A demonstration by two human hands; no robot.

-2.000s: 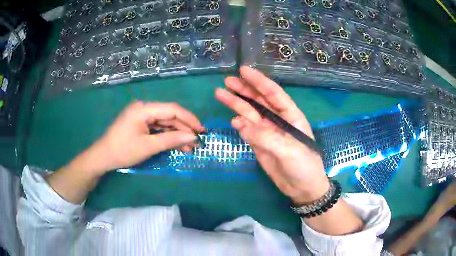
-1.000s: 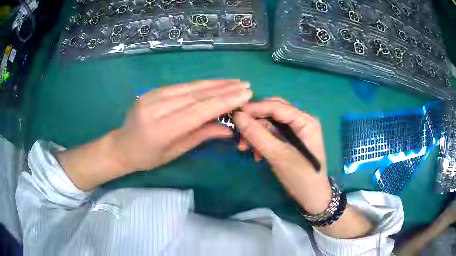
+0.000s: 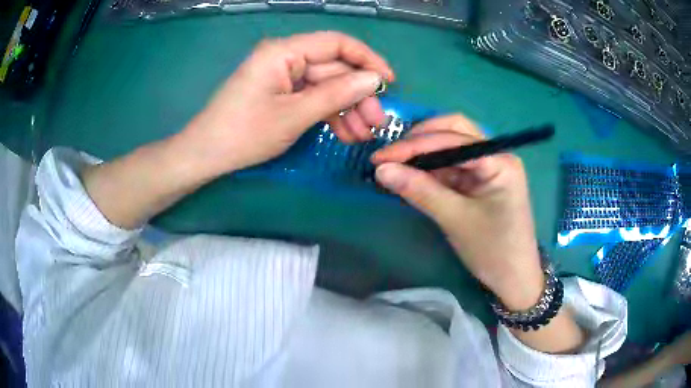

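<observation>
My left hand (image 3: 292,98) pinches a small ring-rimmed module (image 3: 380,87) between thumb and index finger, above the sheet. My right hand (image 3: 462,178) holds black tweezers (image 3: 485,148) like a pen, with the back end pointing right. The tweezer tip is hidden or too small to make out near my right fingertips. A blue die-cut sheet (image 3: 322,155) with rows of small shiny pieces lies on the green mat beneath both hands, which partly cover it. I cannot tell whether a piece is on the tip.
Clear trays of modules (image 3: 606,57) are stacked at the far right, and another tray's edge (image 3: 326,7) shows at the top. Spare blue sheets (image 3: 617,197) lie at right. A black device (image 3: 19,45) is at far left. Another person's arm (image 3: 655,367) shows at lower right.
The view has shifted, so the trays sit higher. My left hand has moved up and away from my right, showing the module. The tweezers have swung to a flatter angle, and more of the sheet shows.
</observation>
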